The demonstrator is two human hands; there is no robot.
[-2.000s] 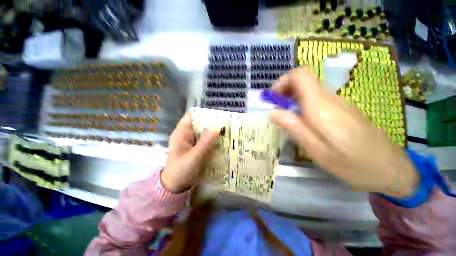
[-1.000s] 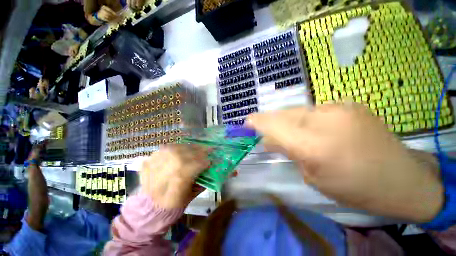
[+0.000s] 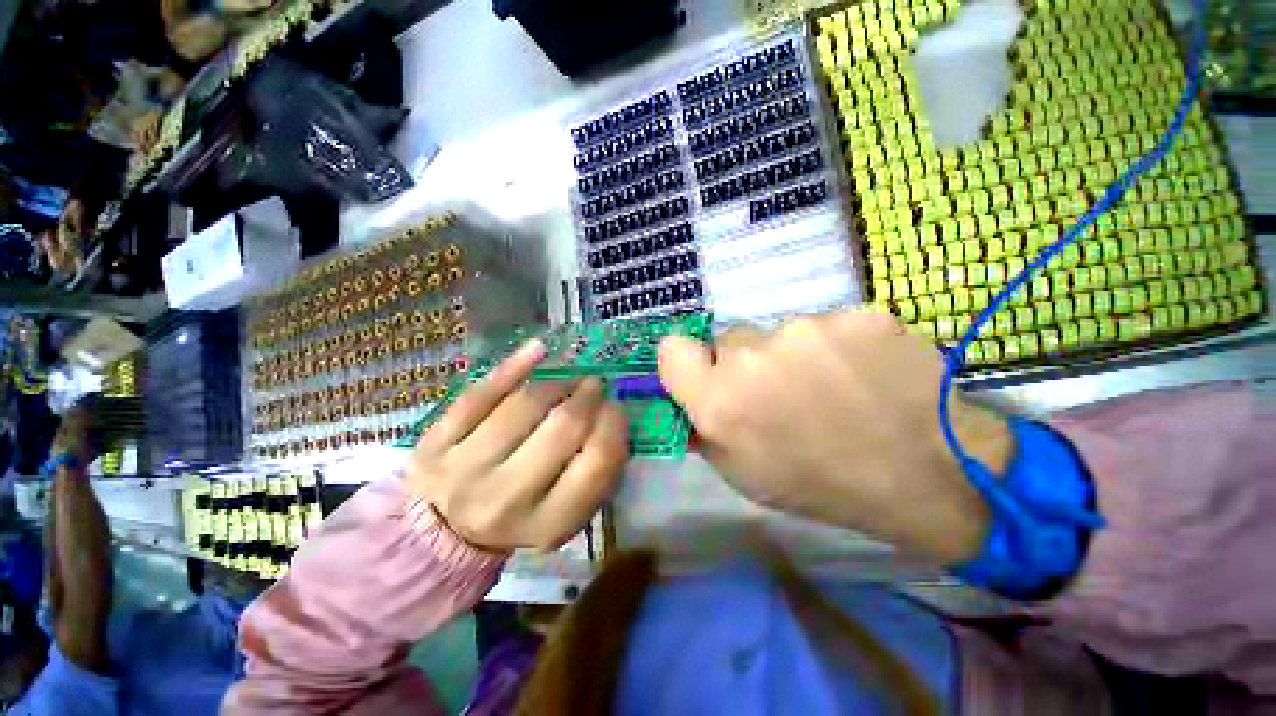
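A printed circuit board [image 3: 588, 346] is held in front of my chest with its green solder side up. My left hand [image 3: 525, 455] grips its left and near part, fingers bent over it. My right hand [image 3: 840, 420] grips its right end. A purple tool [image 3: 641, 385] shows at the board between my two hands, by the right fingers; its tip is hidden. A blue anti-static wrist strap [image 3: 1043, 511] with a blue cord is on my right wrist. The side of the board facing down is hidden.
Behind the board stand a clear tray of black components [image 3: 637, 210], a box of yellow components [image 3: 1064, 210] and trays of toroidal inductors [image 3: 357, 336]. A black bin [image 3: 595, 28] is at the back, a white box [image 3: 231, 255] at left. Another person's arm [image 3: 77, 546] is at far left.
The board was cream side up two seconds ago, then turned to its green side. Since one second ago it lies flatter, and my right hand has closed on its right end.
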